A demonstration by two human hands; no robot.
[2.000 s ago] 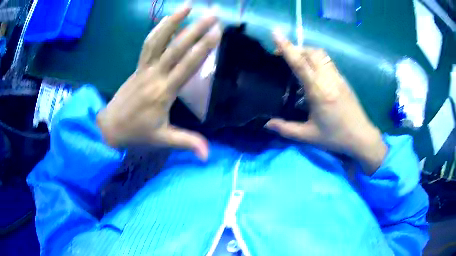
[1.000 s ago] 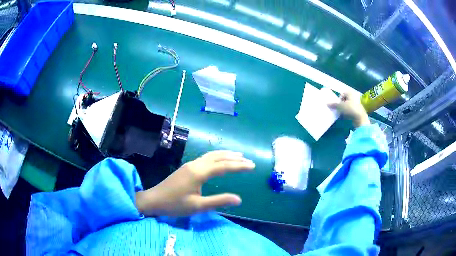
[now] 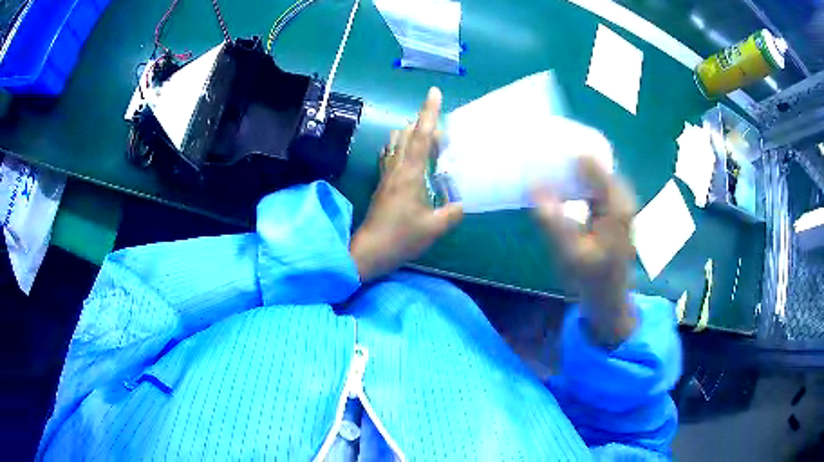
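A white sheet or thin plate (image 3: 497,135), blurred, is in front of me right of centre, low over the green bench. My right hand (image 3: 592,235) is blurred and holds its right side between thumb and fingers. My left hand (image 3: 407,189) is at its left edge, fingers extended and thumb apart; whether it touches the sheet is unclear. The whitish parts bag, seen a second ago, cannot be made out apart from the sheet. A small dark blue patch (image 3: 446,189) shows at the sheet's lower left, beside my left hand.
The black projector housing (image 3: 262,117) with thin wires stands at left. A grey-blue plate with blue corners (image 3: 432,36) lies at the top. A blue bin (image 3: 45,45) is at upper left. White sheets (image 3: 664,228), a yellow can (image 3: 741,63) and a cluttered clear box (image 3: 736,167) are at right.
My right hand has come back from the far right with a white sheet. My left hand has moved up to the sheet's left edge. The view has shifted, so the bench things appear higher.
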